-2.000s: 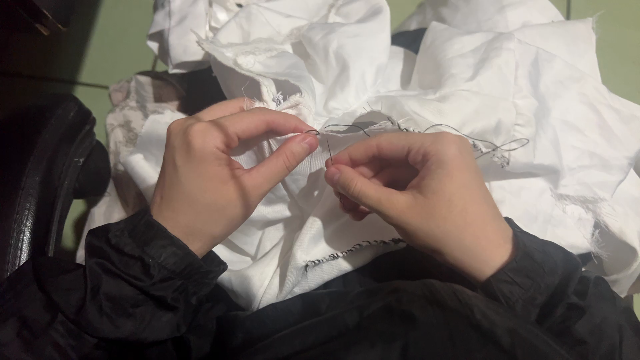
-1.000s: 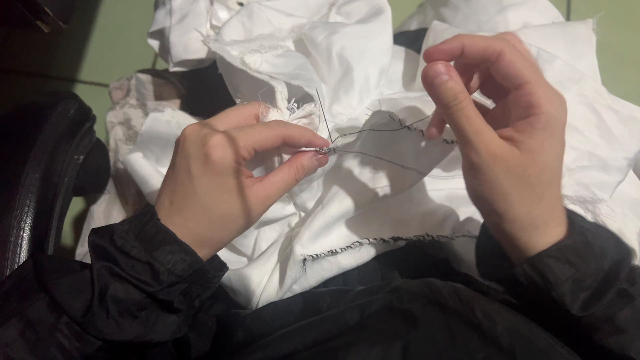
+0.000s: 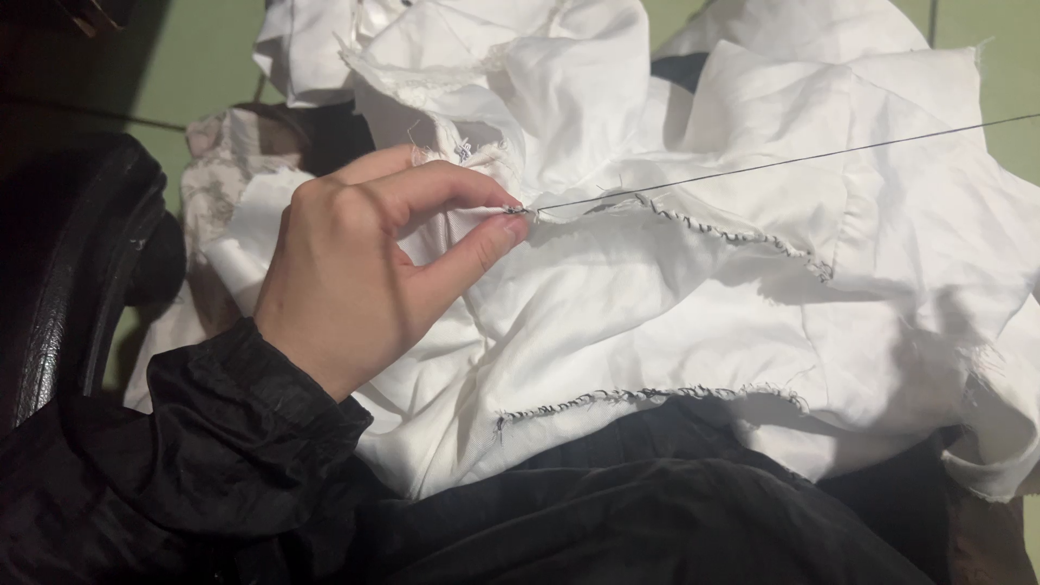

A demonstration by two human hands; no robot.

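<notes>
My left hand [image 3: 382, 252] pinches the frayed edge of a white cloth [image 3: 617, 317] between thumb and forefinger. From the edge just beside those fingertips, a dark thread [image 3: 780, 162] runs taut up to the right and leaves the frame. My right hand is out of view, and no needle shows. A row of dark overcast stitches [image 3: 723, 236] follows the raw edge to the right of my fingers. A second dark stitched edge [image 3: 642, 394] lies lower, near my lap. The cloth is in loose folds, with frayed threads at several edges.
A dark, glossy curved piece of furniture [image 3: 73, 268] stands at the left. Patterned light fabric [image 3: 219, 171] lies beside it. Green floor tiles [image 3: 987, 49] show behind the cloth. Black clothing [image 3: 650, 512] covers my lap under the cloth's near edge.
My right hand, near the left fingertips two seconds ago, moved right and has left the view. The thread, slack before, is now drawn straight. The needle seen upright one second ago no longer shows.
</notes>
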